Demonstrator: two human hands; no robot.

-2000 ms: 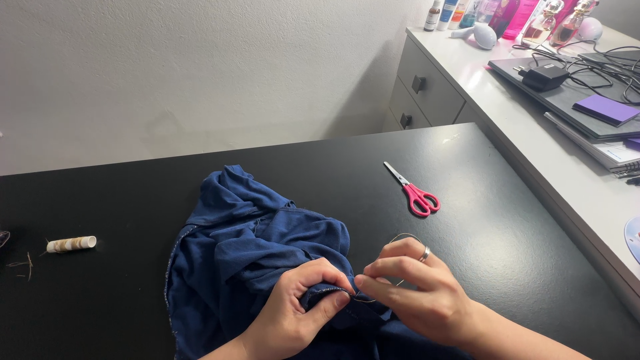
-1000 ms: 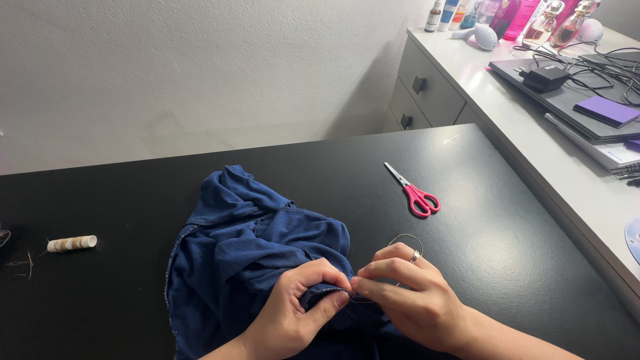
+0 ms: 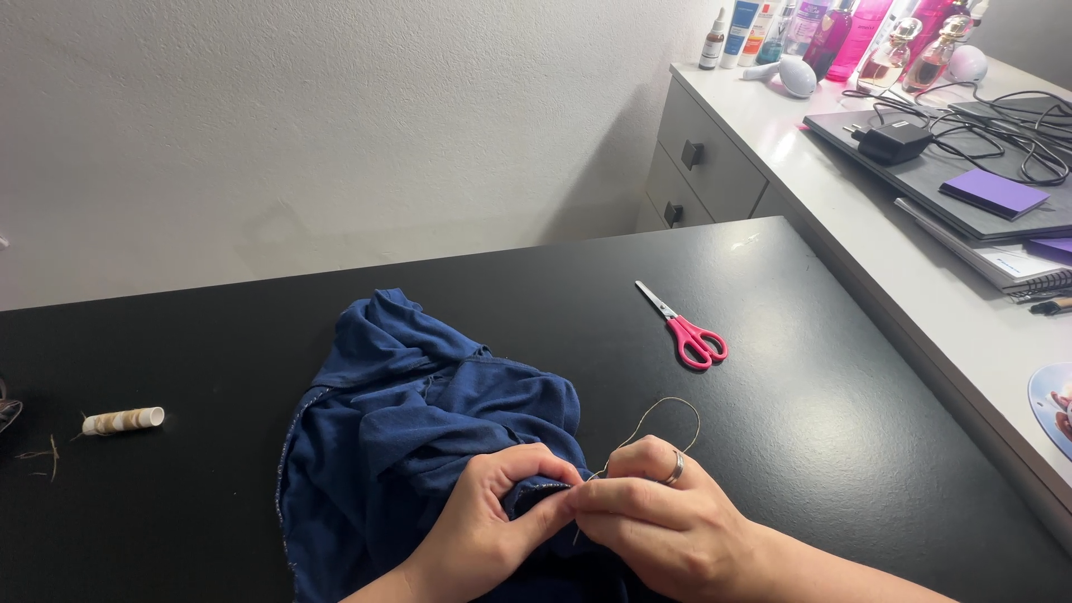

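Note:
Blue fabric [image 3: 435,419] with a light-stitched edge lies bunched on the black table [image 3: 754,502]. My left hand [image 3: 494,511] pinches a fold of its edge between thumb and forefinger. My right hand [image 3: 662,511], with a ring on one finger, has its fingertips closed at the same edge, touching the left fingertips; what lies between them is hidden. A beige thread [image 3: 697,419] loops above the right hand, and a short thin end shows below its fingertips. Scissors with pink handles [image 3: 697,342] lie beyond my right hand. A spool of beige thread [image 3: 124,420] rests at the left.
Loose thread scraps [image 3: 54,456] lie near the spool. On the right, a white dresser top [image 3: 779,126] holds bottles, a dark laptop [image 3: 888,167] with a black charger [image 3: 894,142] and cables, purple pads [image 3: 995,193] and a spiral notebook [image 3: 997,255]. A wall stands behind the table.
The thread loop above my right hand has changed shape and now stands out more to the upper right. My left hand keeps its pinch on the fabric; the right fingers have shifted slightly.

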